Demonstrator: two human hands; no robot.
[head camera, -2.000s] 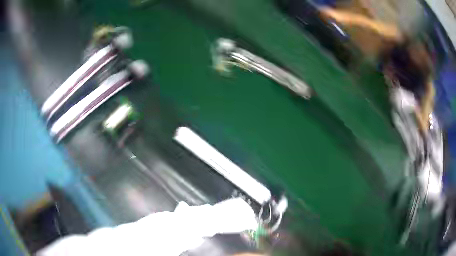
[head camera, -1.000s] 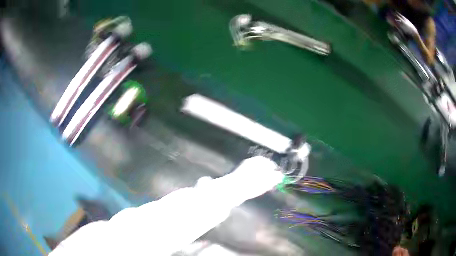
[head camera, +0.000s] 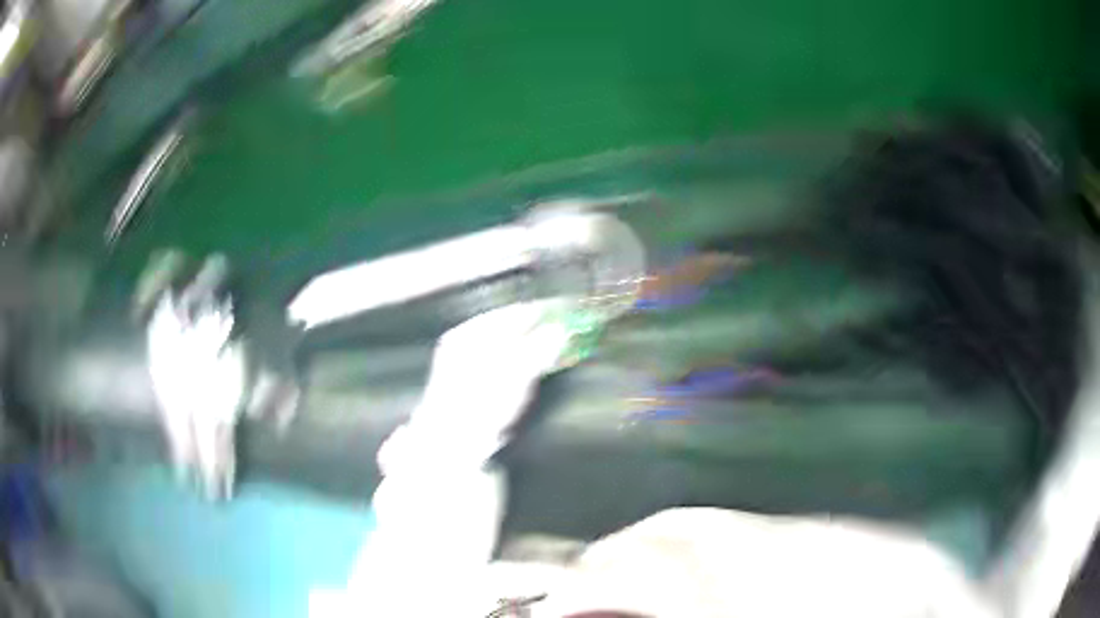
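Observation:
The view is strongly blurred. My left hand (head camera: 489, 362), in a white glove, holds a small green circuit board (head camera: 579, 333) at its fingertips. A long white tube unit (head camera: 416, 278) lies just beyond the hand, and pale lead wires (head camera: 625, 268) loop from its right end towards the board. Right of the board are blue and orange wire ends (head camera: 682, 284) of a dark cord bundle (head camera: 965, 254). A second group of blue wire ends (head camera: 718, 384) lies nearer me. My right hand is not visible; a white sleeve-like shape (head camera: 1064, 495) is at the right edge.
The green conveyor belt (head camera: 724, 73) runs along the far side, with another unit (head camera: 368, 36) on it, cut off at the top. Blurred white units (head camera: 199, 386) stand at the left of the bench. Blue floor (head camera: 265, 543) shows at lower left. White clothing (head camera: 772, 561) fills the bottom edge.
The view has swung to the right and turned, so the tube unit and bench units appear further left and the dark cords show more fully. My left hand still holds the board.

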